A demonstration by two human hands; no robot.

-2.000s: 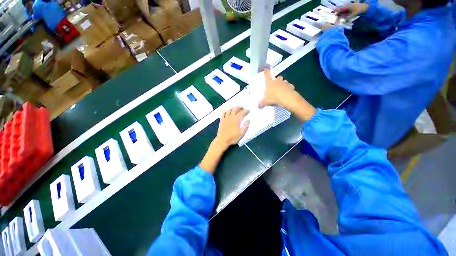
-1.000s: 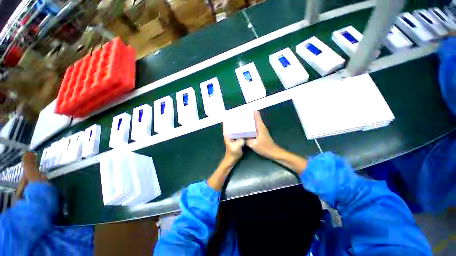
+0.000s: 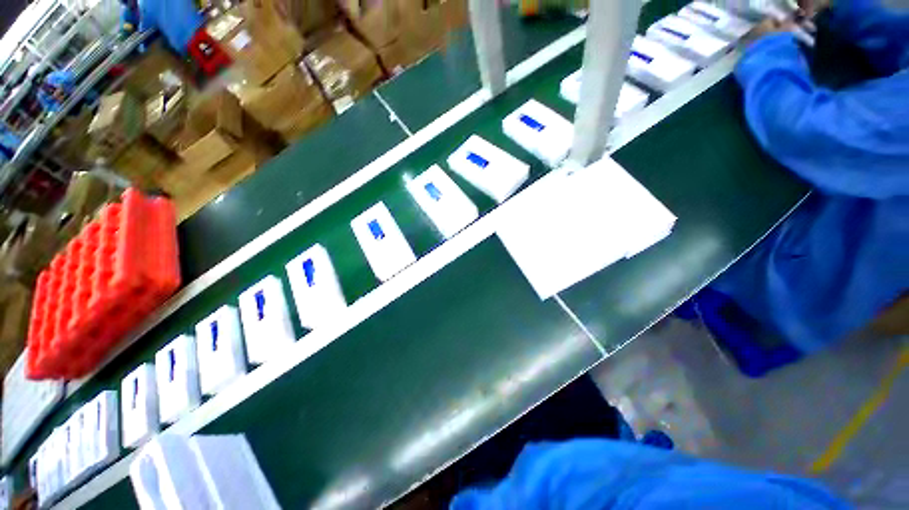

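Observation:
Neither of my hands is in view; only a blue sleeve shows at the bottom edge. A row of white product boxes point(image 3: 384, 241) with dark-blue patches lies along the green conveyor belt point(image 3: 349, 221). A fanned pile of white card inserts point(image 3: 586, 224) lies on the dark-green ledge, against the near guide rail, beside the pale post. Another stack of white inserts point(image 3: 204, 473) stands at the lower left, cut off by the bottom edge.
A red moulded tray point(image 3: 105, 284) stands beyond the belt at the left, by a white tray point(image 3: 30, 398). A pale post point(image 3: 603, 80) rises beside the belt. A worker in blue point(image 3: 847, 169) is at the right. Brown cartons point(image 3: 214, 149) fill the back.
The view has swung and turned. Both my hands, which held a small white piece at the ledge's middle a second ago, have left the picture, and that piece is no longer seen.

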